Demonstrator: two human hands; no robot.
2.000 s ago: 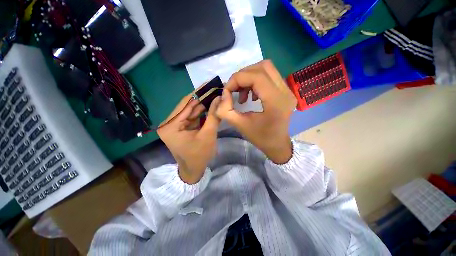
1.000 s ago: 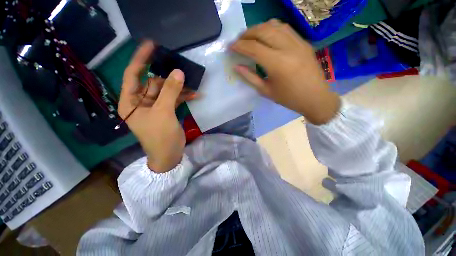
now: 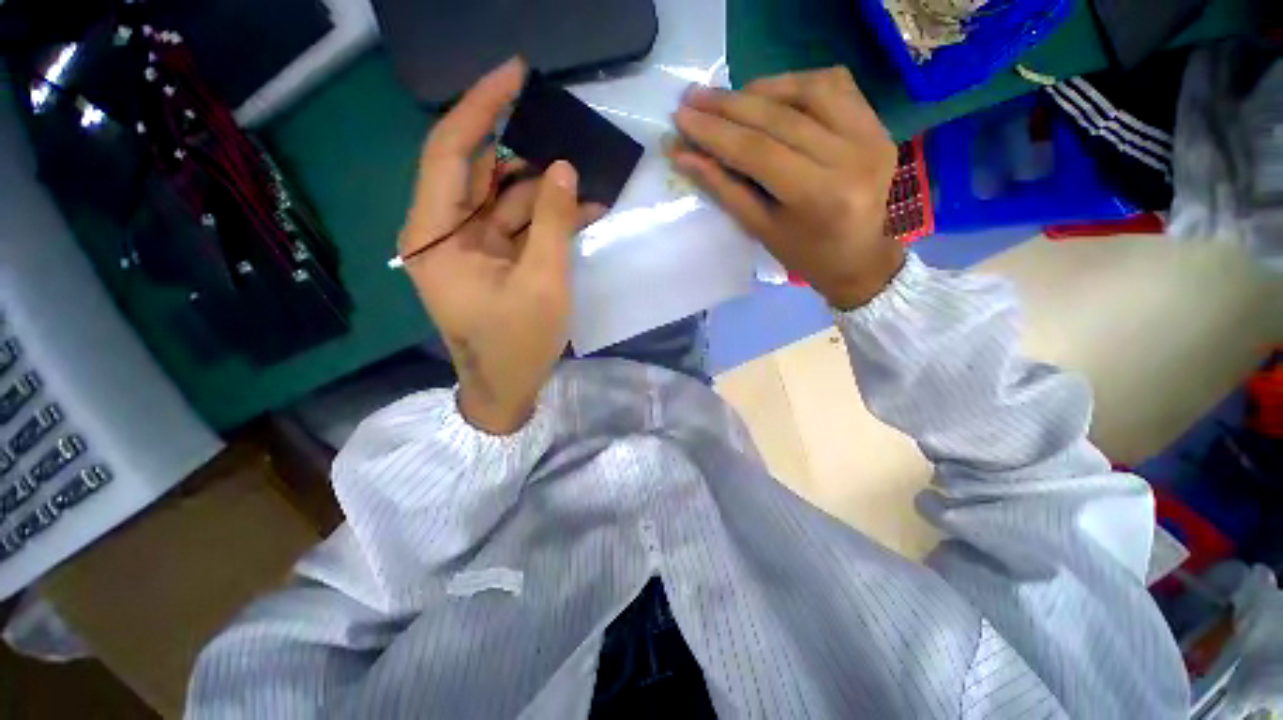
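My left hand (image 3: 495,232) holds a flat black wired module (image 3: 574,141) between thumb and fingers. Thin red and dark leads run from the module across the palm to a pale tip at the hand's left side. My right hand (image 3: 791,162) is just to the right, not touching the module. Its fingers are bent over the glossy white sheet (image 3: 640,288). Whether its fingertips hold something small cannot be told.
A black housing (image 3: 514,42) lies beyond the hands. Wired modules (image 3: 267,288) and a white foam tray (image 3: 106,373) are at left. A blue bin of beige strips (image 3: 936,85), a red parts tray (image 3: 909,197) and a blue tray (image 3: 992,176) are at right.
Since two seconds ago, my hands have moved apart and the black module has turned to show its flat face. The beige strip seen on it no longer shows. In the last second, both hands shifted slightly.
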